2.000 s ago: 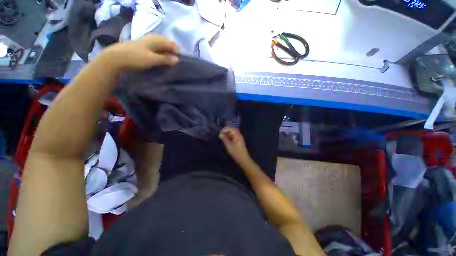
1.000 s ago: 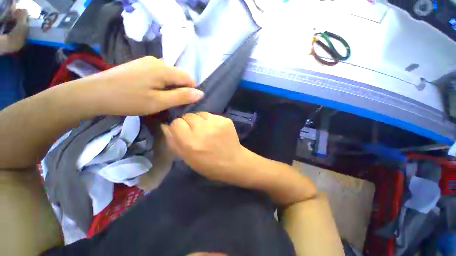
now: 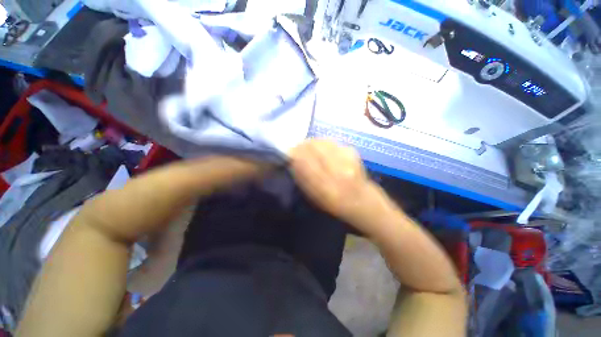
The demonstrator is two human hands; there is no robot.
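Note:
A garment of dark grey shell fabric [image 3: 122, 89] and pale grey-white pieces [image 3: 263, 85] lies over the left part of the table and hangs over its front edge. My right hand [image 3: 327, 170] is closed on the fabric edge at the table's front; it is somewhat blurred. My left forearm reaches in from the left. My left hand [image 3: 254, 168] is blurred and mostly hidden under the garment, so its fingers do not show.
Snips with orange and green loops [image 3: 385, 109] lie on the white machine bed. The JACK machine head [image 3: 501, 66] stands at the upper right. Red baskets with cut pieces stand at the left [image 3: 158, 156] and right [image 3: 530, 247]. A measuring scale [image 3: 422, 160] runs along the table front.
My right hand has moved right and up to the table edge with the fabric. My left hand has gone under the garment. More pale fabric shows, and the view has shifted to include the machine head.

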